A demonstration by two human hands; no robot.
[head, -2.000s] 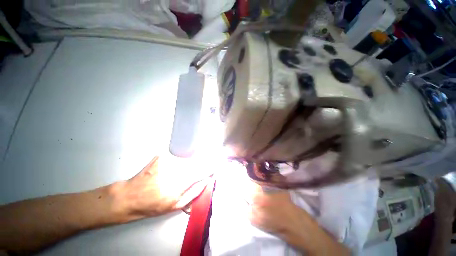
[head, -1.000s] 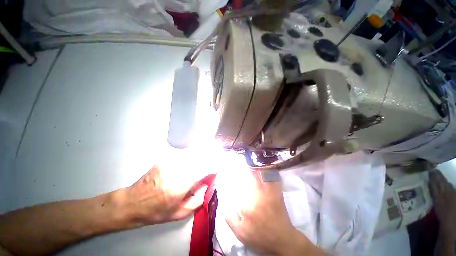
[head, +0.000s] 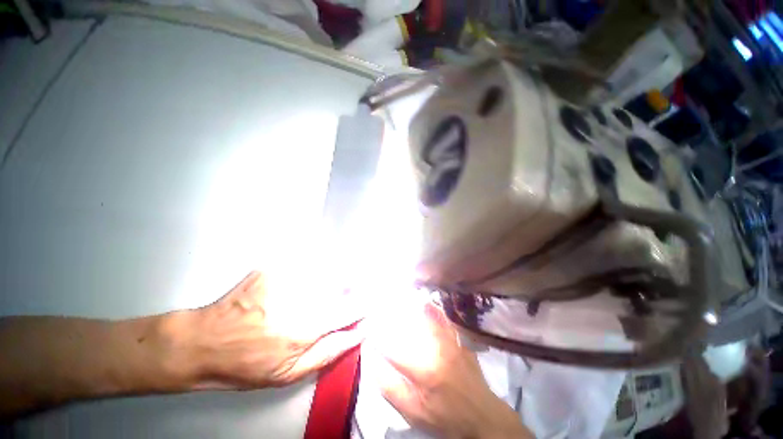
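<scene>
A red band (head: pixel 333 396) runs from the bottom edge up to the lamp glare, beside a white garment (head: pixel 562 347). My left hand (head: pixel 249 339) lies flat at the left of the band; its fingertips are lost in glare. My right hand (head: pixel 438 369) lies on the white cloth right of the band, fingers partly washed out. The cream sewing machine head (head: pixel 489 189) stands above and right of the hands. The needle and presser foot are hidden by glare. Whether either hand grips the cloth cannot be told.
A grey-white lamp bar (head: pixel 354 163) hangs left of the head. The white table (head: pixel 103 197) spreads at the left. A control panel (head: pixel 651 390) sits at the lower right. Piled white cloth and coloured materials lie behind. Blurred skin of another person may show at the right edge.
The view has shifted and tilted, so the machine head appears farther right and its end faces more toward me. Both hands stay beside the band; the right hand's fingers now reach up into the glare.
</scene>
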